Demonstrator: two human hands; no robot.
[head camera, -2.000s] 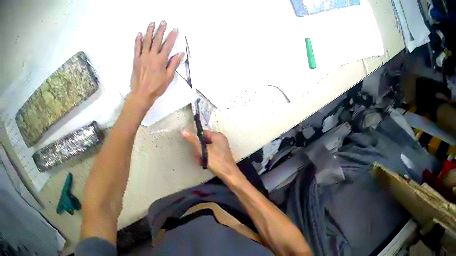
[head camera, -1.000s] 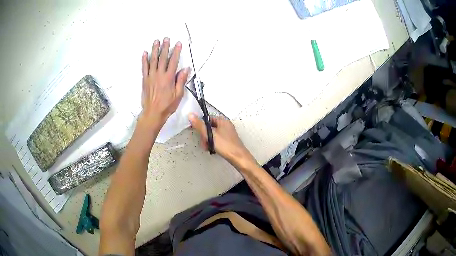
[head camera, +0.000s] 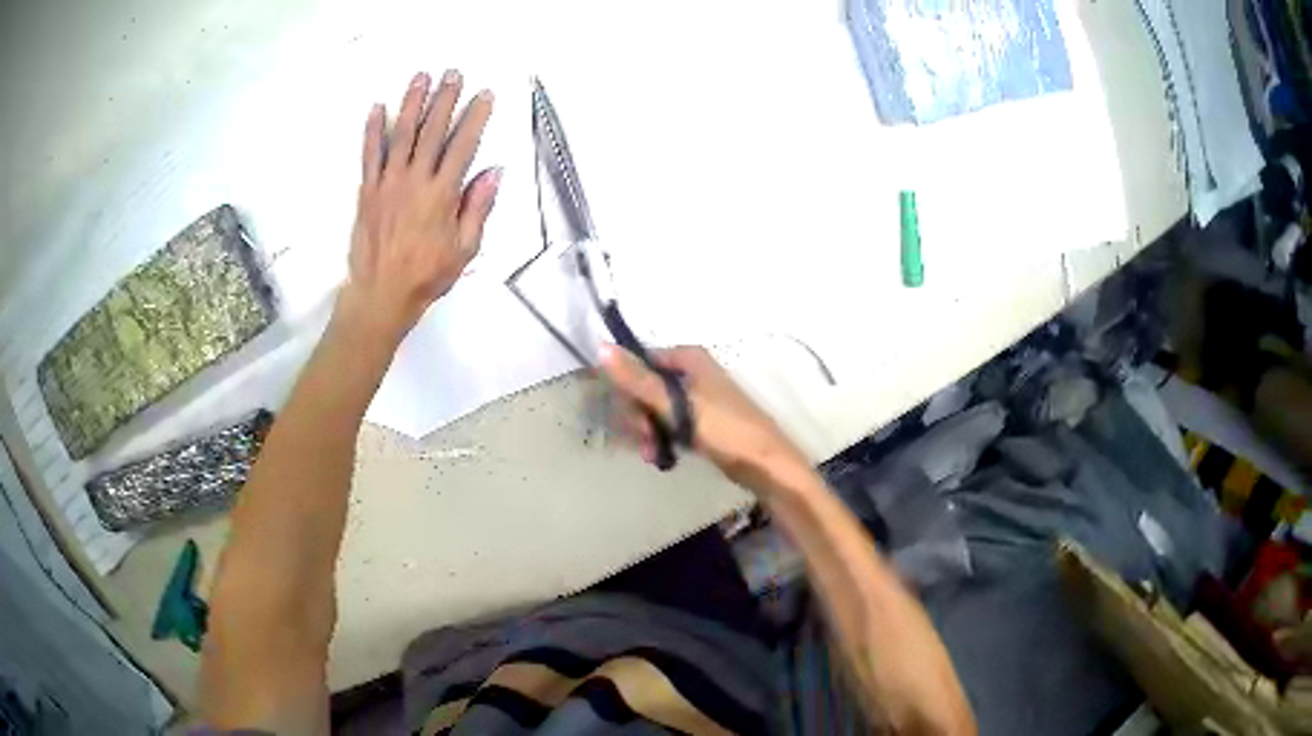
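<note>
My right hand (head camera: 691, 410) holds the black handles of the fabric shears (head camera: 579, 216), whose long silver blades point away from me over the white paper marker (head camera: 720, 173). The blades look closed or nearly so. A dark cut edge with a notch runs just left of the blades. My left hand (head camera: 417, 216) lies flat on the paper left of the shears, fingers slightly spread, holding nothing. What lies under the paper cannot be told.
A gold weight (head camera: 158, 331) and a dark weight (head camera: 180, 467) lie at the left, a dark green clamp or snips (head camera: 180, 597) below them. A green-handled tool (head camera: 911, 237) and a silver-blue weight (head camera: 961, 55) lie at the right. Grey fabric (head camera: 1036, 503) is heaped below the table edge.
My right hand has moved right and the shears have tilted, their blades now clear of the notch. My left hand has shifted up and left. The whole view has also shifted.
</note>
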